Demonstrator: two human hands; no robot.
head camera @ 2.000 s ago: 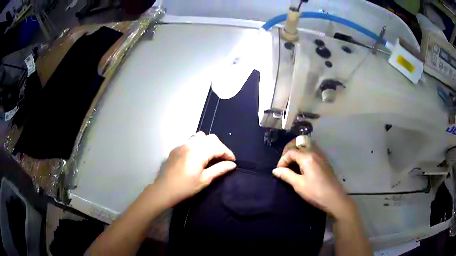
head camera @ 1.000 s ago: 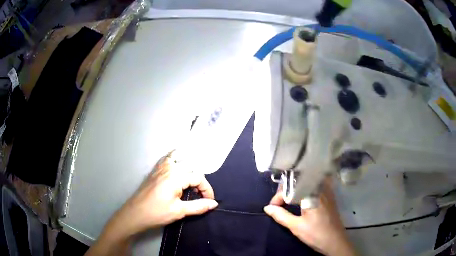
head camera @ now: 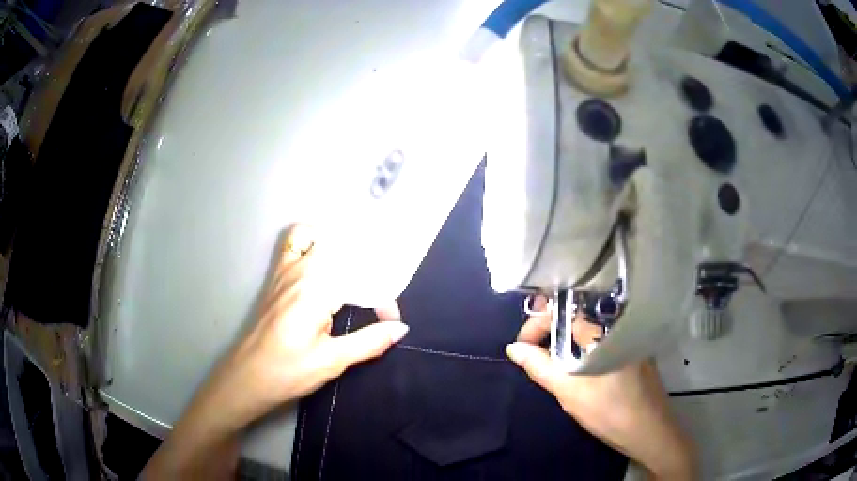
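Observation:
A dark garment panel [head camera: 451, 254] lies on the table, partly under the machine head. A dark patch pocket [head camera: 456, 404] lies on it, with a pale stitch line along its top edge and its pointed bottom towards me. My left hand [head camera: 310, 329] pinches the pocket's top left corner between thumb and finger. My right hand [head camera: 601, 399] pinches the top right corner; its fingers are partly hidden behind the machine head. The presser foot and needle area [head camera: 562, 324] is just beside my right fingertips.
The cream sewing machine [head camera: 677, 225] fills the right side. A glaring sewing lamp [head camera: 385, 174] is left of its head. A blue hose [head camera: 512, 14] arches behind. Black cut pieces [head camera: 75, 169] lie on plastic-wrapped cardboard at the far left.
My view has moved closer to the machine head. Both hands stay at the pocket's top edge, now beside the needle area; the pocket's pointed bottom shows more clearly than one second ago.

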